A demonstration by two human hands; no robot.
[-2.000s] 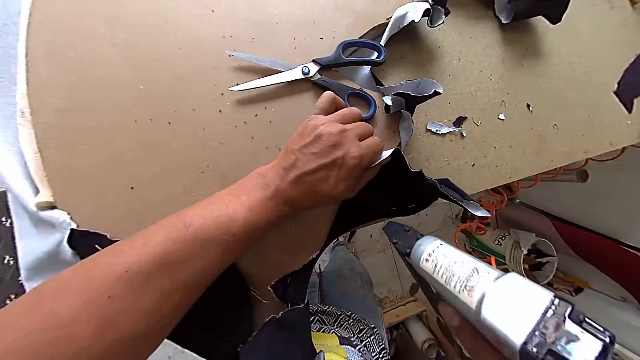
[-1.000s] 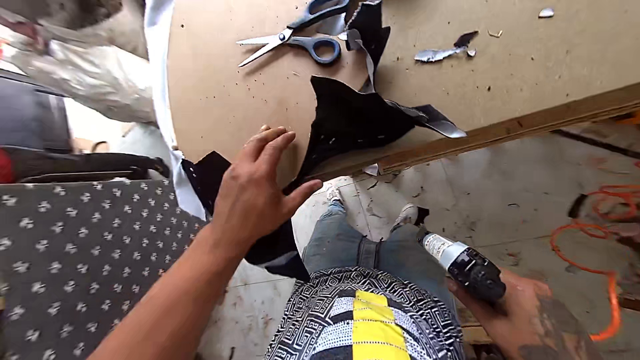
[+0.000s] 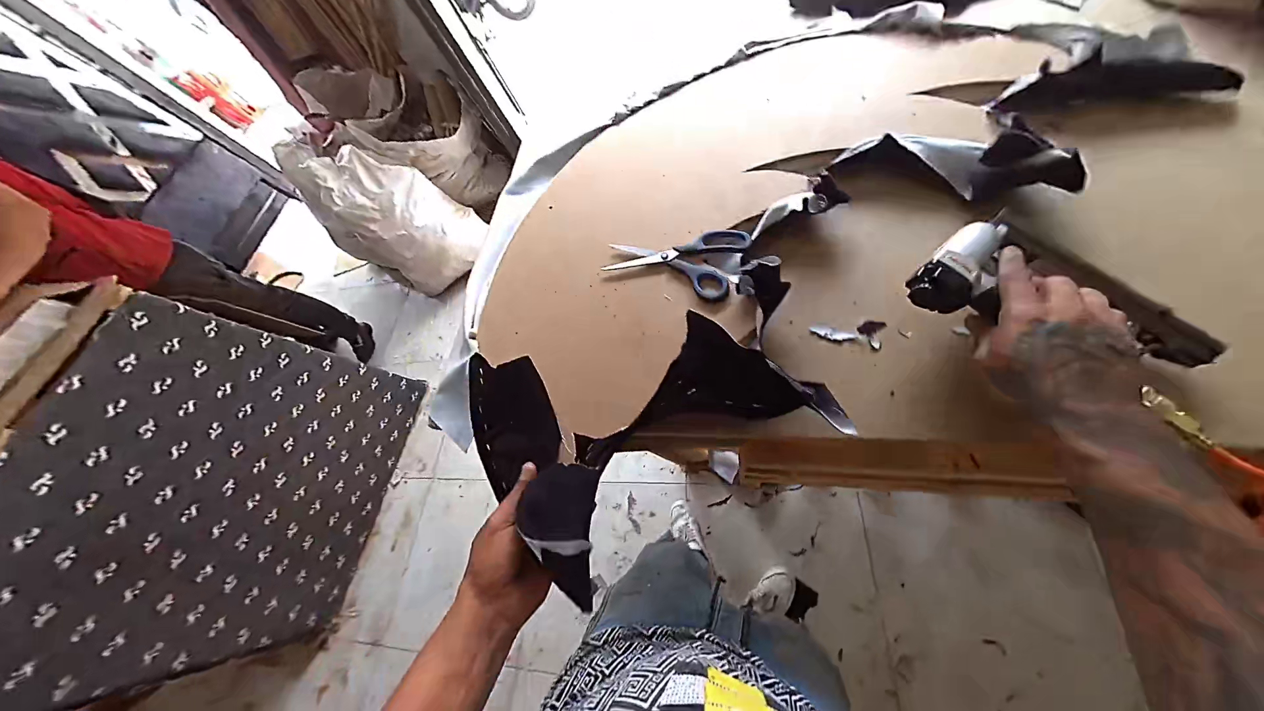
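Note:
Below the table edge my left hand (image 3: 509, 563) holds the hanging end of a black fabric flap (image 3: 558, 509) joined to the curved board. My right hand (image 3: 1057, 311) is on a pneumatic staple gun (image 3: 963, 262) over the right part of the board (image 3: 612, 227); its long dark magazine slants away to the right. Scissors with blue-grey handles (image 3: 681, 262) lie part-open on the board between the hands. Another black fabric piece (image 3: 726, 375) spreads over the near edge, and cut fabric strips (image 3: 918, 163) curl across the board further back.
A block covered in patterned grey fabric (image 3: 207, 474) stands at the left, with a person in a red top (image 3: 89, 232) behind it. White sacks (image 3: 385, 207) are on the floor beyond. An orange air hose (image 3: 1239, 469) runs at the right edge; scraps (image 3: 839, 336) lie on the board.
My left hand, spread over the board a second ago, now grips the black flap below the edge. My right hand has brought the staple gun from beside my legs up over the board. The view has shifted.

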